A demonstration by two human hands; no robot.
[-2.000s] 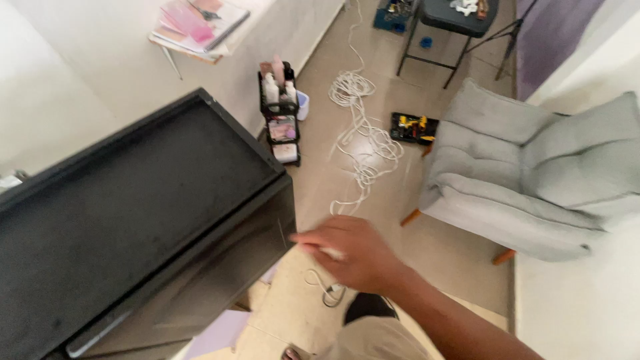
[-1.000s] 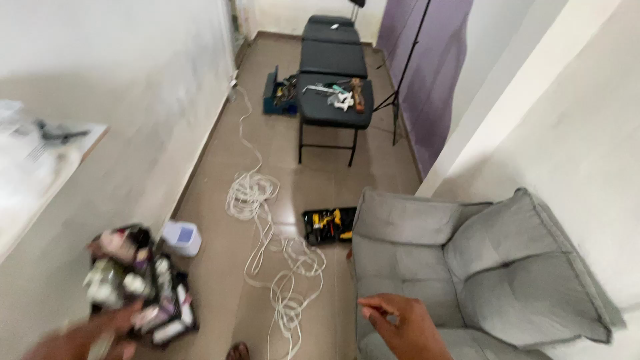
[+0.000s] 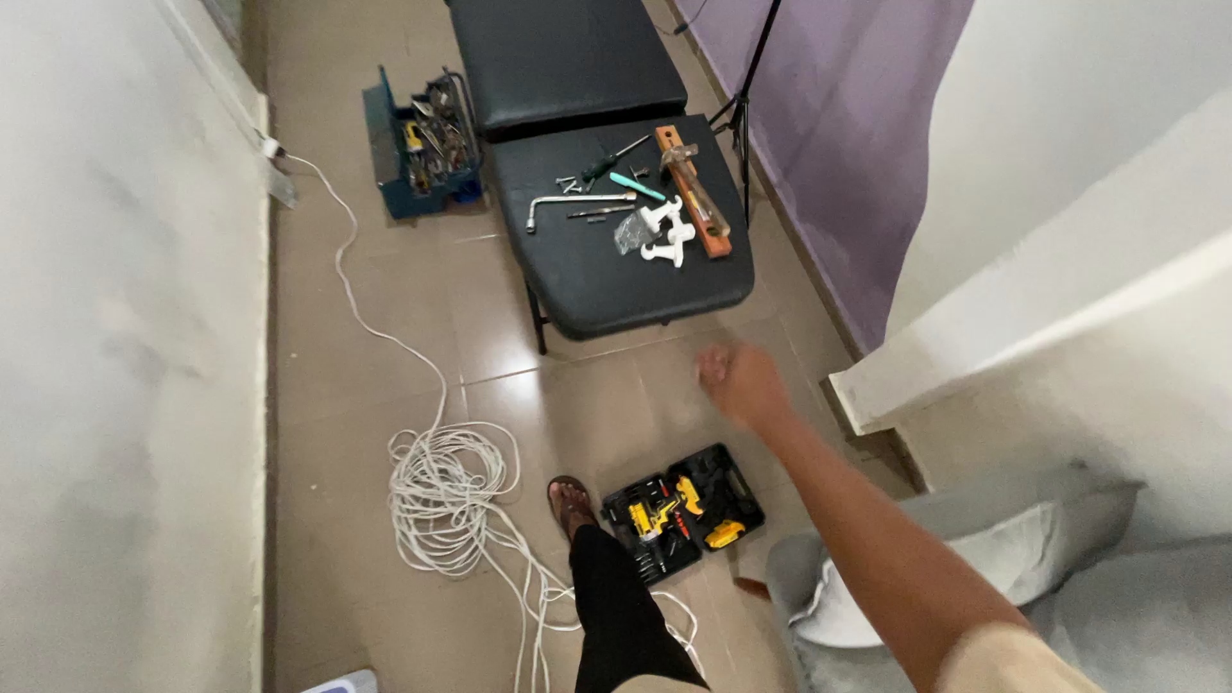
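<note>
My right hand [image 3: 741, 382], somewhat blurred, hangs over the floor near the padded black massage bed [image 3: 616, 298]; its fingers look curled, and whether it holds anything is not clear. My left hand is out of view. On the near section of the bed lie an L-shaped wheel wrench [image 3: 582, 198], a screwdriver [image 3: 616, 159], a teal pen-like item [image 3: 637, 187], several screws [image 3: 570, 185], white brackets [image 3: 671, 233], a clear plastic bag [image 3: 632, 234] and an orange spirit level [image 3: 693, 192] with a clear-handled object across it.
An open drill case [image 3: 731, 491] lies by my foot [image 3: 570, 502]. Coiled white cable [image 3: 448, 500] spreads over the floor at left. A blue metal toolbox [image 3: 397, 173] stands beside the bed, a black tripod [image 3: 741, 115] beyond it, and a grey armchair [image 3: 799, 587] at lower right.
The view has moved forward to the bed. My left hand, over the black organizer a second ago, has left the view. My right hand has moved from near the armchair toward the bed.
</note>
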